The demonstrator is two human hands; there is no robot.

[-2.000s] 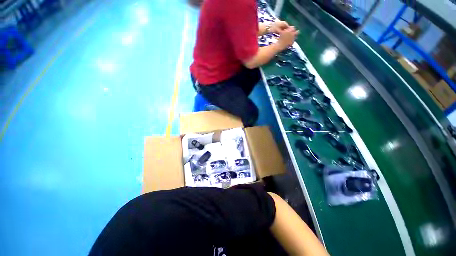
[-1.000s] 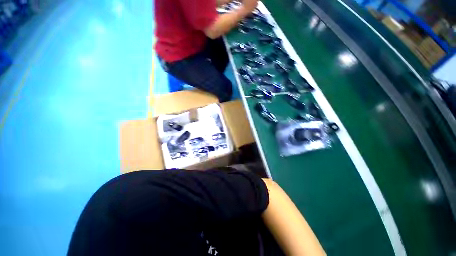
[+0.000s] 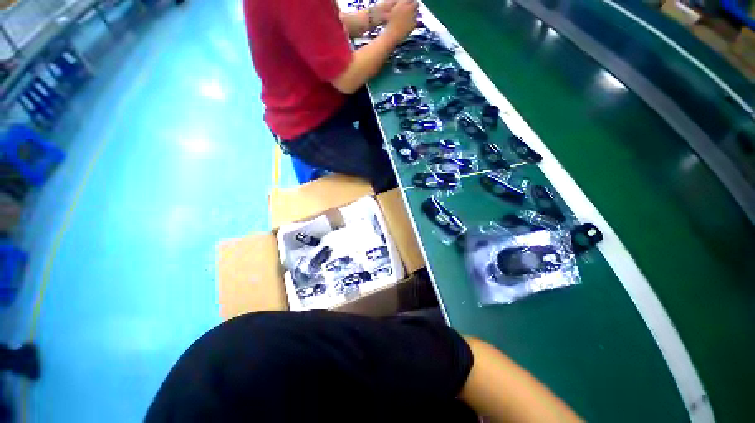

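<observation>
Neither of my hands is in the picture; only my black sleeve and a bare forearm show, cut off at the bottom edge. Nearest on the green bench lies a large flat clear bag with a black oval item in it, probably a mouse. A small black round item lies beside it by the white edge strip. Several black items in crinkled clear bags, such as one bagged black item, lie along the bench beyond.
An open cardboard carton with white lining and black items stands left of the bench. A seated person in a red shirt works beyond it. The green conveyor belt runs along the right. Blue stools stand far left.
The view has swung, so bench, carton and person sit further left than two seconds ago. The bagged items show no clear movement on the bench. My hands stay out of view.
</observation>
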